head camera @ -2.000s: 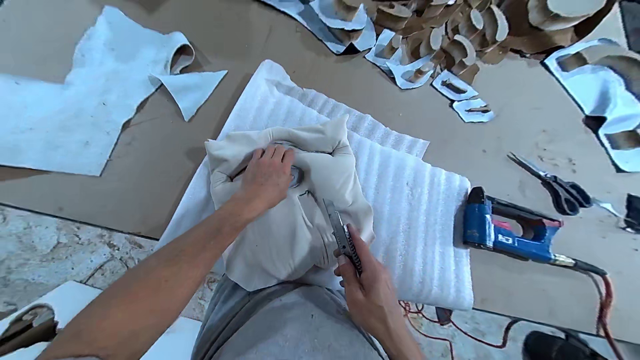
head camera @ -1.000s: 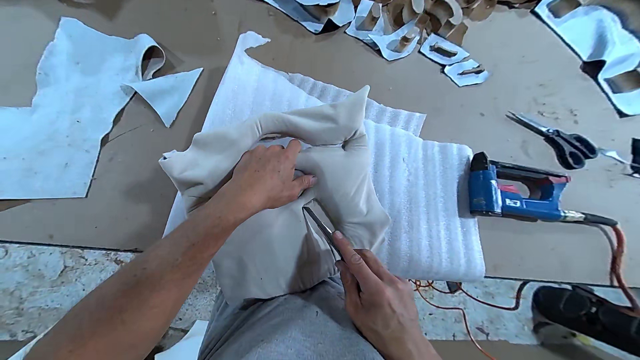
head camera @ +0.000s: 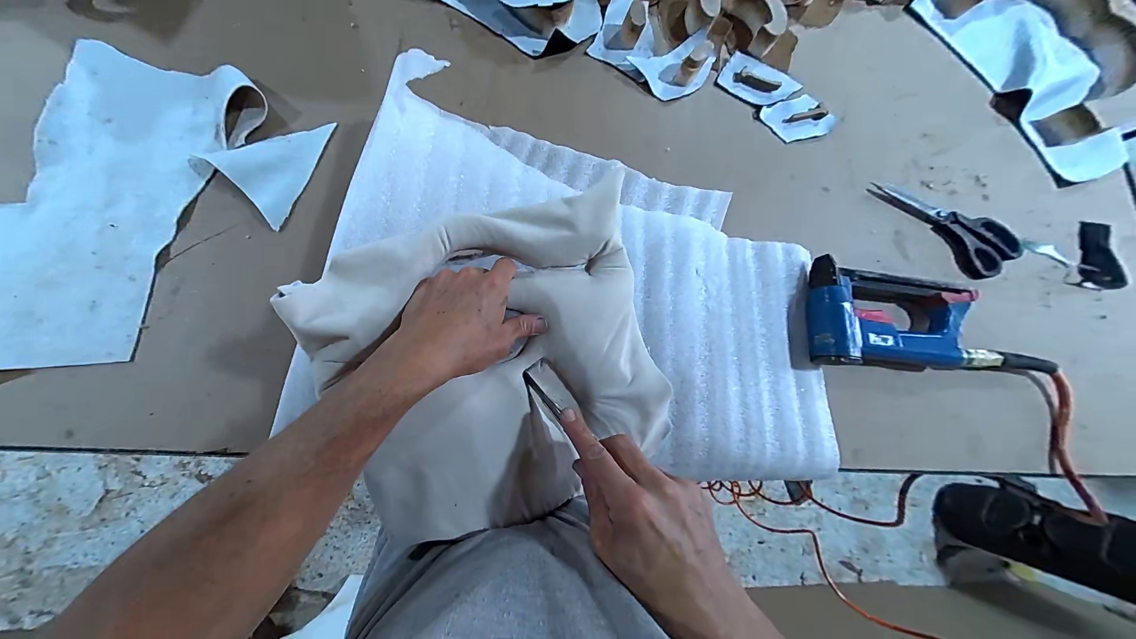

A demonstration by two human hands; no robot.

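A cream upholstered piece (head camera: 461, 444) lies partly on white foam sheeting (head camera: 719, 346) and reaches over the table's near edge to my lap. My left hand (head camera: 466, 319) presses down on it by an opening in the cover, the thumb pointing right. My right hand (head camera: 648, 506) grips a slim metal tool (head camera: 546, 395), which looks like a utility knife, with the index finger along it. Its tip touches the cream cover just below my left thumb, at the top of a dark slit or fold. Most of the tool's handle is hidden in my fist.
Right of the foam lies a blue pneumatic stapler (head camera: 887, 315) with an orange hose (head camera: 1062, 426). Beyond it are black-handled scissors (head camera: 954, 226). White fabric scrap (head camera: 115, 186) lies at the left. Small covered pieces (head camera: 754, 80) sit at the far side. A black shoe (head camera: 1021, 532) shows at lower right.
My right hand has turned the tool, and its tip now rests at the cover below my left thumb. My left hand has shifted, with its thumb now out to the right. The cream piece has turned somewhat.
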